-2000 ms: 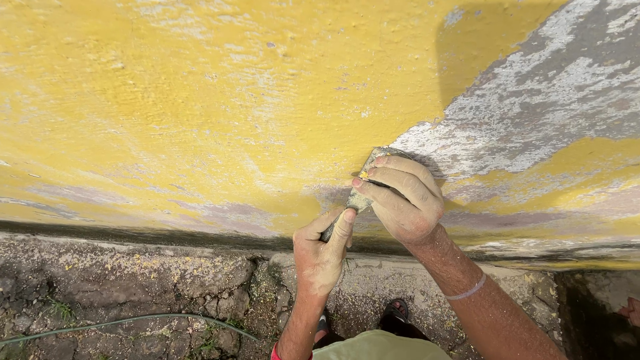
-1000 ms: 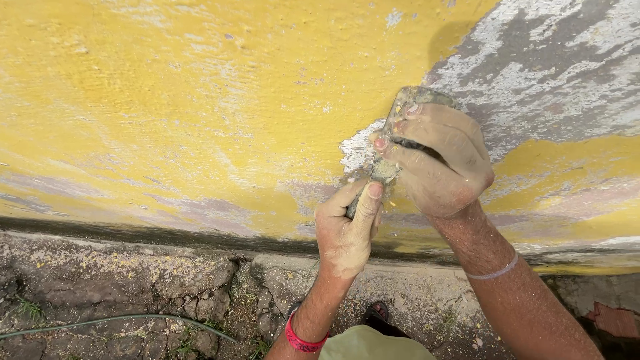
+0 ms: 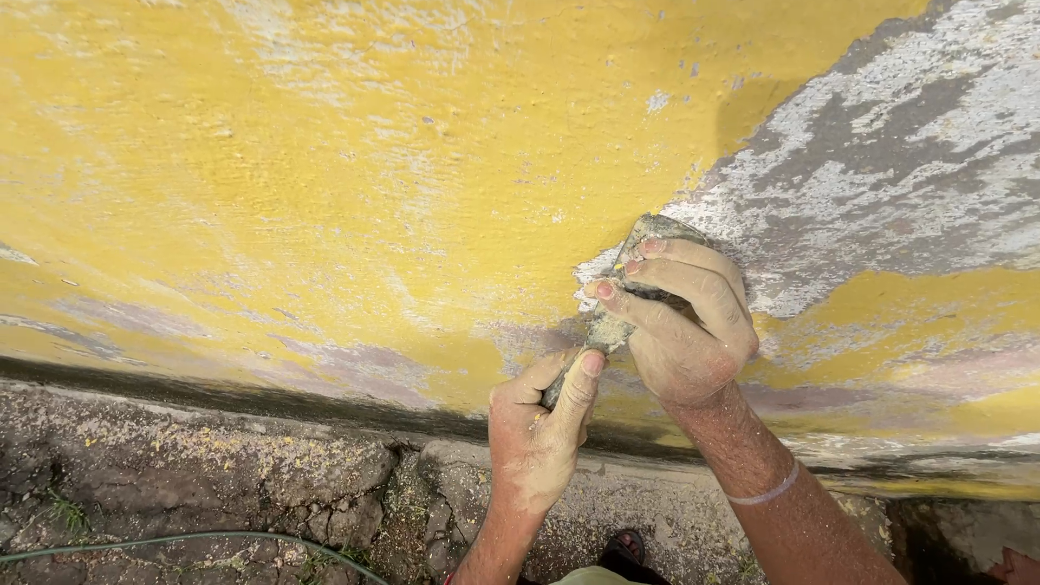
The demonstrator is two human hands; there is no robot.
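Observation:
A dusty, paint-caked scraper (image 3: 611,329) lies slanted against a wall (image 3: 366,187) of yellow peeling paint, its wide end toward the upper right. My left hand (image 3: 546,422) grips the narrow handle end, thumb on top. The fingertips of my right hand (image 3: 691,317) press on the broad blade part, and its palm is turned away from view. Around the blade, a patch of bare white and grey surface (image 3: 877,154) meets the yellow paint. Pale dust coats both hands. The blade's far edge touches the wall near this border.
Below the wall runs a cracked stone ledge (image 3: 325,479) strewn with yellow and pale paint flakes. A green hose (image 3: 203,535) curves across the ground at the lower left, near tufts of grass (image 3: 69,513). A sandalled foot (image 3: 626,546) shows at the bottom.
Both hands, with the scraper, have shifted over the wall during these frames. A pale bare patch beside the blade shows now and one second ago, where yellow paint was two seconds ago.

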